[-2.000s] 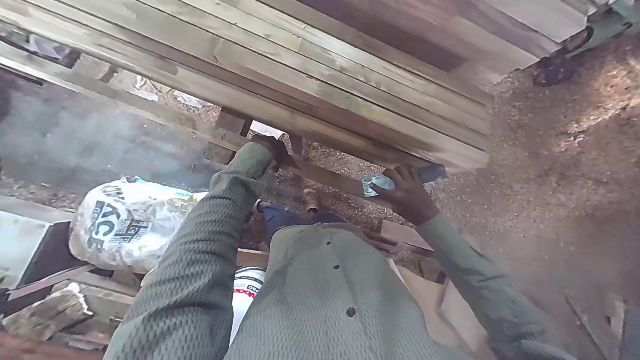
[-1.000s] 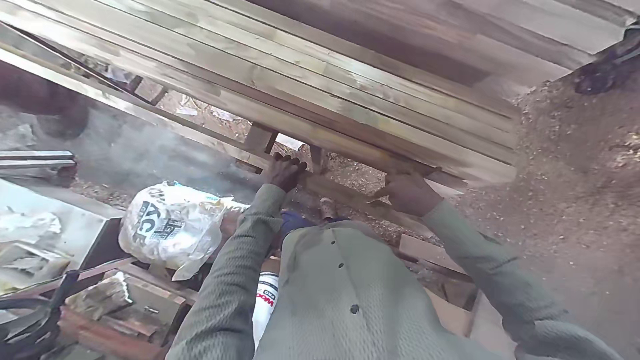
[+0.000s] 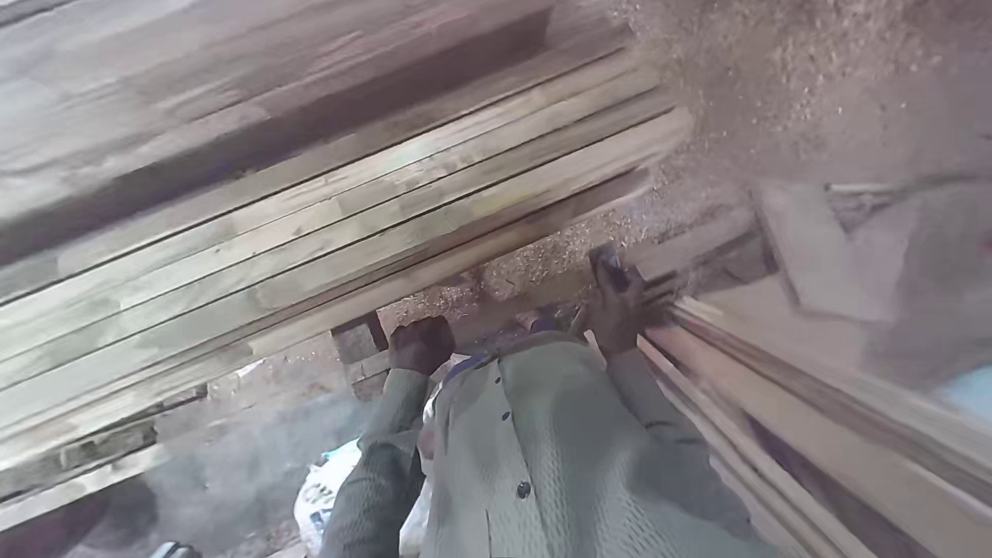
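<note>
My left hand (image 3: 422,345) is closed around the left end of a blurred narrow wooden board (image 3: 519,306), which stretches between my hands in front of my waist. My right hand (image 3: 616,306) is at the board's right side, fingers bent around a small dark object (image 3: 607,267) that I cannot make out clearly. Just beyond my hands lies a row of long, pale wooden boards (image 3: 349,236), side by side and running diagonally. Blur hides how the dark object meets the narrow board.
Long wooden planks (image 3: 814,418) lean or lie close to my right forearm. Stacked wooden blocks (image 3: 360,345) sit left of my left hand. A white plastic sack (image 3: 329,484) is low at the left. Wood shavings (image 3: 744,93) cover the ground at the upper right.
The view has swung strongly to the right. The light blue and white piece seen at my right hand two seconds ago no longer shows there.
</note>
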